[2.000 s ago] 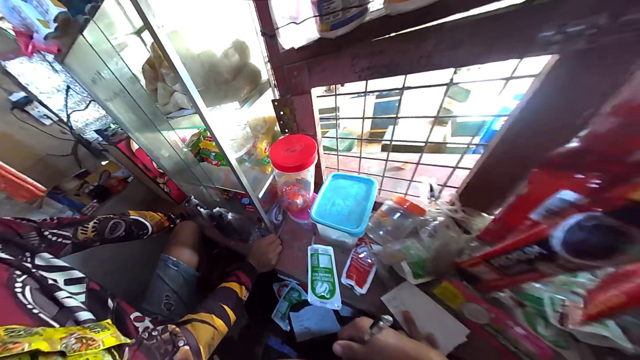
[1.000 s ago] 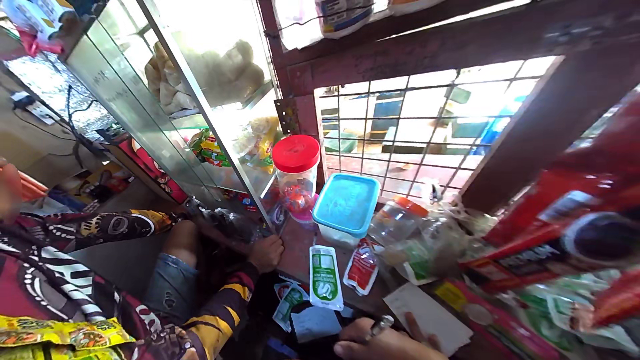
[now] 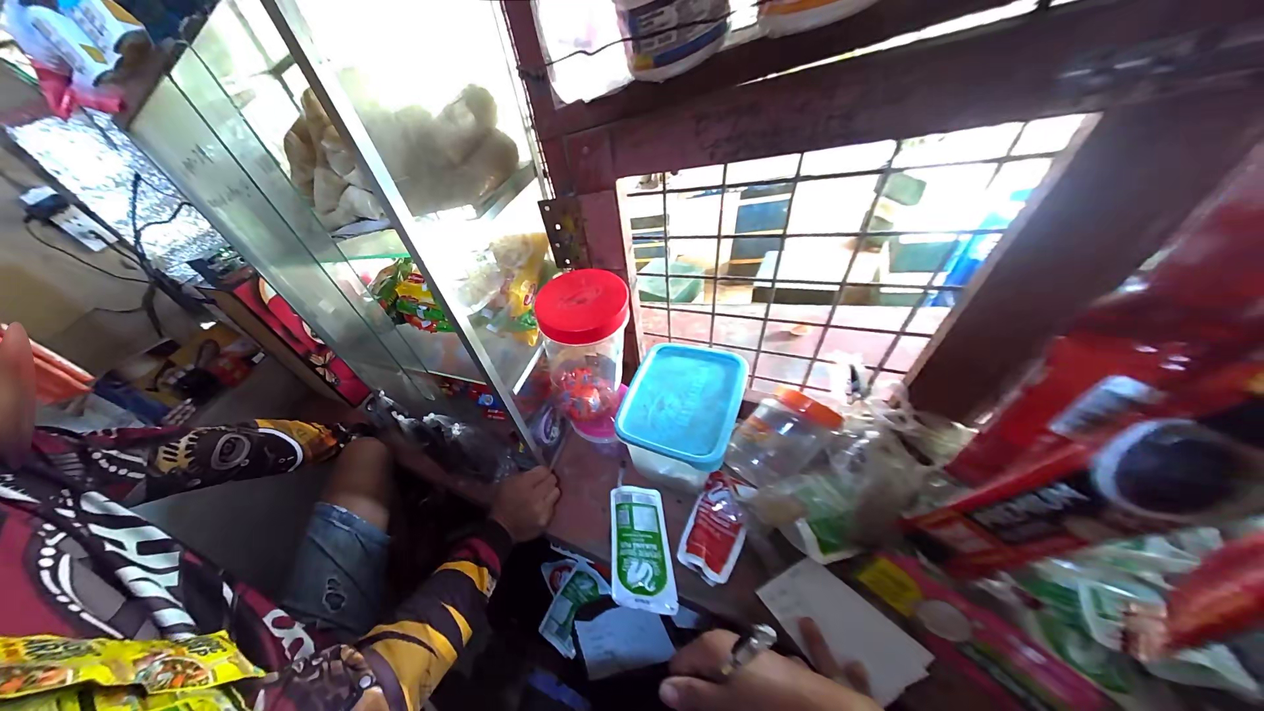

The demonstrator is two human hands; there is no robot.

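Observation:
At the bottom edge, my right hand [image 3: 726, 671] is curled around a short silvery pen-like object [image 3: 750, 649]. Beside it, fingers [image 3: 834, 660] touch a pale sheet of paper or card [image 3: 839, 627]; whether they belong to my left hand cannot be told. A smaller white slip [image 3: 624, 640] lies left of my right hand. Above are a green-and-white packet [image 3: 642, 553] and a red-and-white packet [image 3: 713, 528]. Another green packet [image 3: 573, 602] lies partly in shadow. Behind them stand a blue-lidded tub [image 3: 683, 405] and a red-lidded clear jar [image 3: 583, 346].
At left sits another person in patterned sleeves [image 3: 425, 632], one hand [image 3: 526, 502] by the glass cabinet [image 3: 375, 197]. A wire grille [image 3: 790, 237] rises behind the counter. Plastic bags, an orange-lidded jar [image 3: 790, 430] and red packs [image 3: 1047, 484] crowd the right.
Near the left edge, part of the other person has come into view since the first frame. The hands, packets and containers on the counter have not plainly moved.

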